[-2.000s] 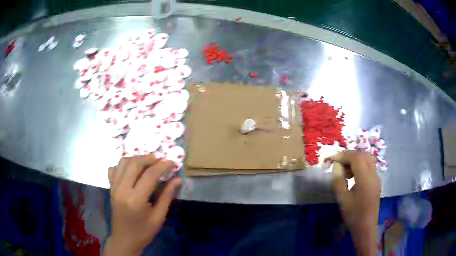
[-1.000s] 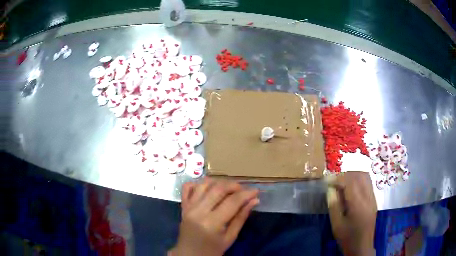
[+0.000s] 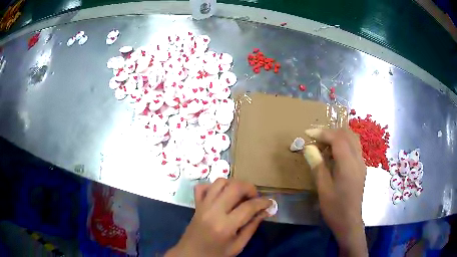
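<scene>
My left hand is in front of the cardboard pad's near edge and pinches a white disc between its fingertips. My right hand, with pale yellow finger cots on two fingertips, is over the right part of the cardboard pad. Its thumb and finger are apart, on either side of a thin stick beside the white cap. No grip on the stick can be seen. A pile of white discs with red marks lies left of the pad. A heap of small red pieces lies right of it.
A smaller pile of white discs is at the far right. A small red cluster lies behind the pad. A translucent bottle stands at the table's back edge, by the green belt. Clear tape covers the pad's right edge.
My right hand has moved from the near side of the red heap onto the pad, its fingers now around the stick. A white disc now shows in my left fingertips. The view has shifted.
</scene>
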